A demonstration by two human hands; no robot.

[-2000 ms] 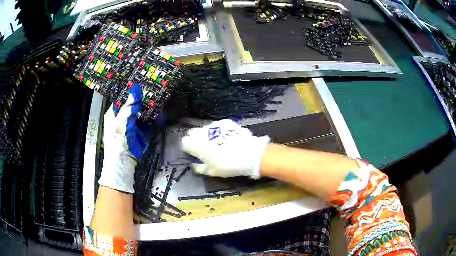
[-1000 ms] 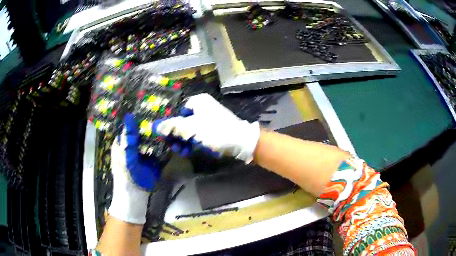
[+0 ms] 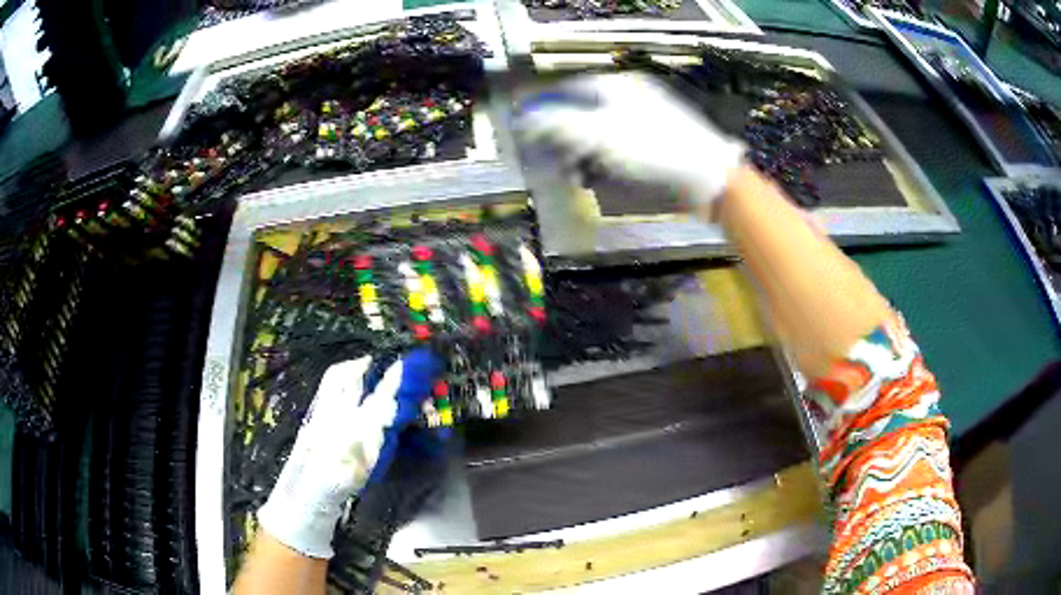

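Note:
My left hand [image 3: 349, 447], in a white glove with blue fingers, grips the lower left part of a PCB panel [image 3: 448, 296] with rows of red, yellow, green and white parts. The panel is held above the near frame tray [image 3: 698, 540], slightly blurred. My right hand [image 3: 634, 134], gloved and blurred, is over the left part of the finished-board frame tray [image 3: 756, 238]. Its fingers are too blurred to tell whether they hold anything. Black edge strips [image 3: 297, 320] lie heaped in the near tray, beside a dark plate [image 3: 640, 447].
A PCB rack [image 3: 128, 453] stands at the left. Another frame tray [image 3: 384, 180] with populated boards lies beyond the near tray. Small boards [image 3: 803, 122] are heaped in the finished-board tray. More trays [image 3: 948, 70] stand at the far right on the green mat [image 3: 896, 291].
My right hand has left the panel and moved up and away over the finished-board tray. My left hand has moved right and slightly down with the panel, now turned more upright. The view has shifted.

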